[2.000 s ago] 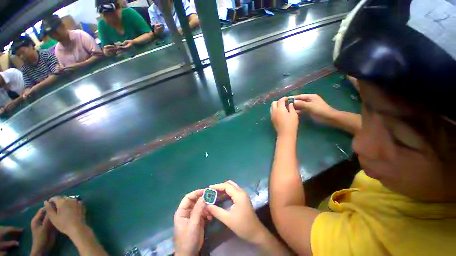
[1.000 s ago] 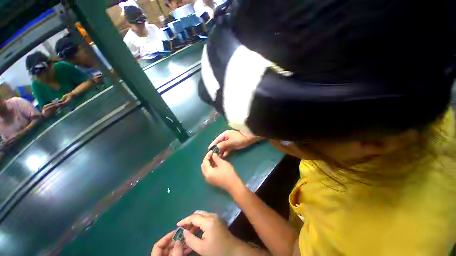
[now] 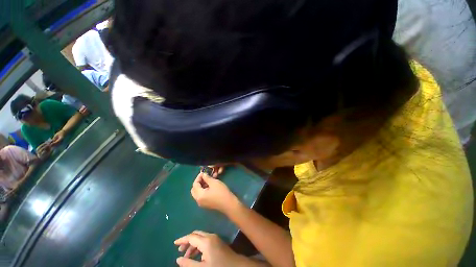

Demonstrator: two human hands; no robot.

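Observation:
My right hand (image 3: 204, 251) is at the bottom edge, left of the picture's middle, over the green bench (image 3: 151, 234). Its fingers are apart and point left, and I see nothing in them. Its lower part is cut off by the edge. My left hand is not in view. The small square board unit seen earlier in my hands does not show now. A tiny white fleck (image 3: 167, 217) lies on the bench, up and left of my right hand.
A person in a yellow shirt (image 3: 376, 193) and dark cap (image 3: 250, 68) fills the right and top, close by. Their hands pinch a small dark unit (image 3: 207, 171). The shiny conveyor (image 3: 88, 193) and a green post (image 3: 62, 73) are at left. Other workers sit beyond it.
The view has swung right and towards the yellow-shirted person. My left hand and the board unit have left the picture. My right hand's fingers, pinching the unit before, are now apart.

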